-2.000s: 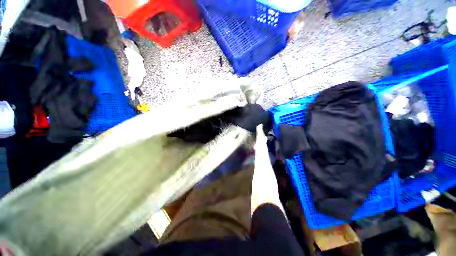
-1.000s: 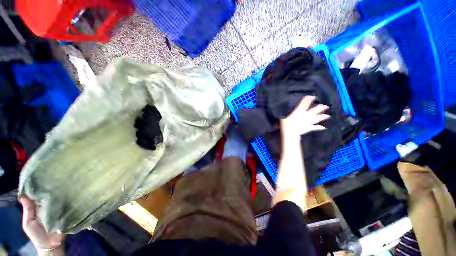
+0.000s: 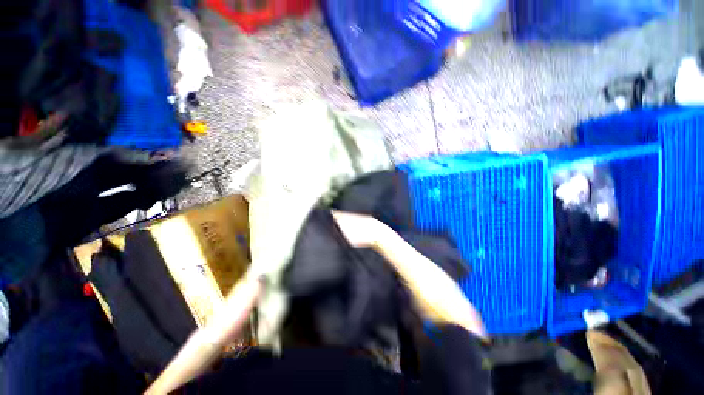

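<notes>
The pale grey-green cloth sack point(image 3: 297, 154) hangs in front of my body, blurred. My left hand point(image 3: 253, 292) is at the sack's near left edge and grips it; its fingers are blurred. Black garments point(image 3: 336, 281) are bunched at the sack's right side and against my lap. My right hand point(image 3: 357, 228) is in among the black garments and holds them; its fingertips are hidden in the cloth. How far the garments are inside the sack cannot be told.
The nearer blue crate point(image 3: 482, 247) stands at right, beside another crate point(image 3: 606, 239) with black cloth and clear plastic. A wooden box point(image 3: 185, 254) with dark strips lies left. A red stool point(image 3: 258, 11) and blue crate point(image 3: 378, 50) stand ahead. A striped sleeve shows at left.
The black garments have moved from the nearer blue crate to the sack in front of me. My right hand has moved left with them. The sack has narrowed and my left hand has come inward.
</notes>
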